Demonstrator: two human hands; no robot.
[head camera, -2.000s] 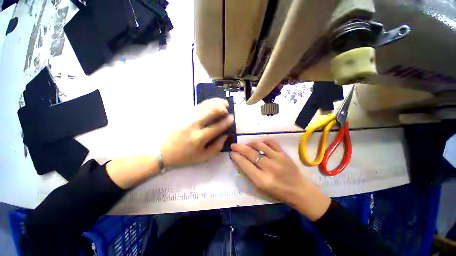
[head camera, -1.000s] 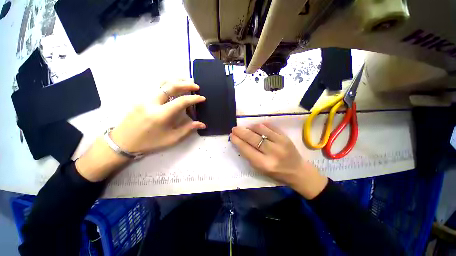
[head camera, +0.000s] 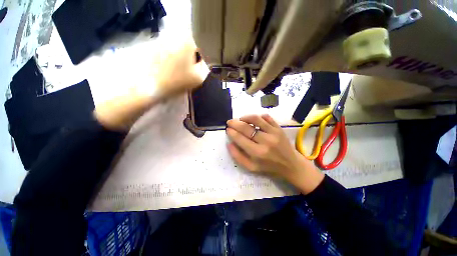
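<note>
A black cut piece (head camera: 211, 106) lies flat under the needle end of the cream sewing machine head (head camera: 300, 35). A dark L-shaped edge (head camera: 194, 128) runs along the piece's left side and near corner. My left hand (head camera: 175, 70) is blurred and reaches to the left of the needle area, above the piece; its fingertips are partly hidden by the machine, and I cannot tell whether it holds anything. My right hand (head camera: 263, 147) lies flat on the table with its fingertips at the piece's near right corner.
Scissors (head camera: 325, 145) with yellow and red handles lie right of my right hand, beside black strips (head camera: 318, 95). Overlapping black pieces (head camera: 50, 115) lie at the left, partly behind my left sleeve. A black pile (head camera: 90, 27) is at the back left. Blue crates (head camera: 118, 232) are below the table.
My left hand has left the piece's left side and moved up toward the machine. The dark L-shaped edge now shows beside the piece. My right hand stays near the corner.
</note>
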